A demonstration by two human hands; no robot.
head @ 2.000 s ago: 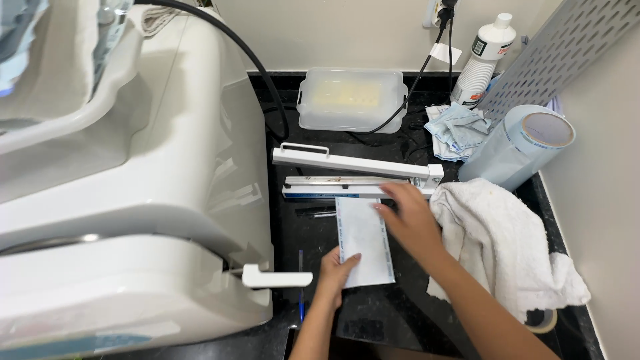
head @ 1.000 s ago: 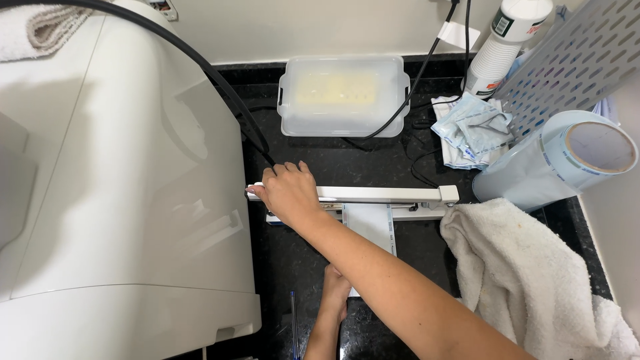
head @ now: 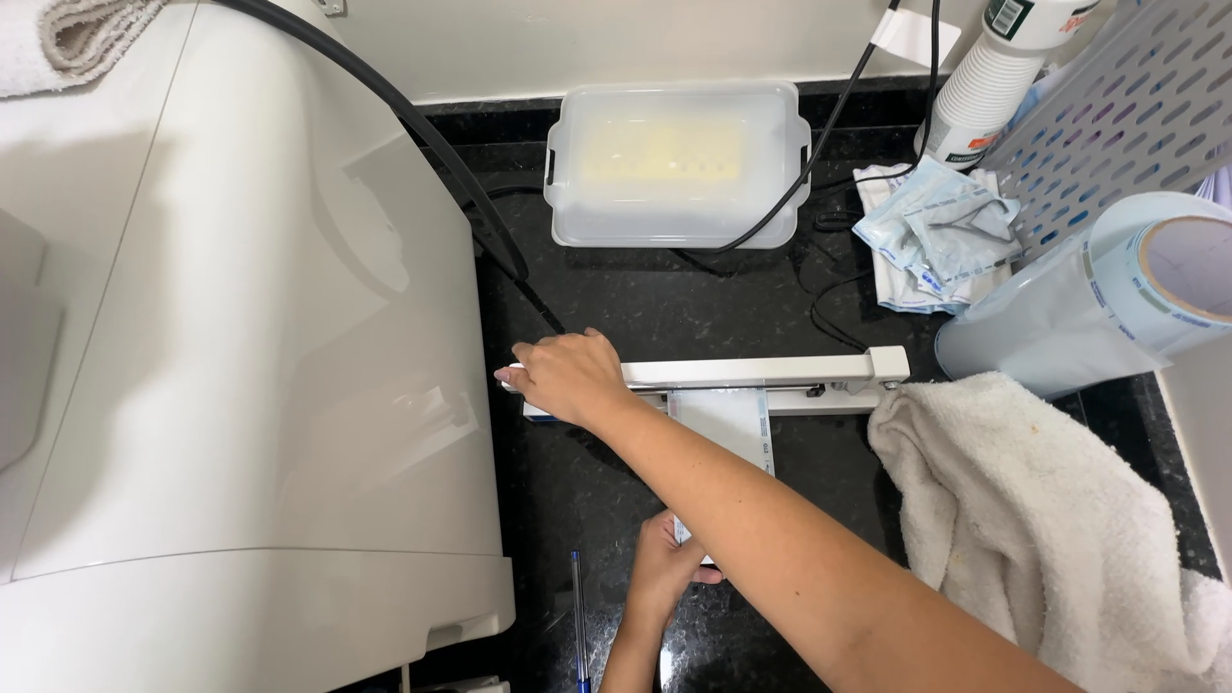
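Note:
My right hand (head: 568,377) is closed over the left end of the white arm of a bar heat sealer (head: 751,372), its forearm crossing above my left hand. The sealer's arm is lowered onto its base, and the upper end of a white sterilization pouch (head: 722,423) with printed edges lies between the two. With my left hand (head: 669,558) I hold the pouch's lower end; part of that hand and of the pouch is hidden under my right forearm. A blue pen (head: 578,616) lies on the dark counter left of my left hand.
A large white machine (head: 385,385) fills the left side. Behind the sealer are a lidded plastic box (head: 674,207) and black cables. On the right are pouches (head: 938,231), stacked cups (head: 987,91), a perforated grey panel (head: 1126,125), a pouch roll (head: 1039,289) and a white towel (head: 1020,510).
My right hand has moved from beside the pouch to the sealer's left end, and the sealer's raised arm has come down over the pouch. The view has shifted closer.

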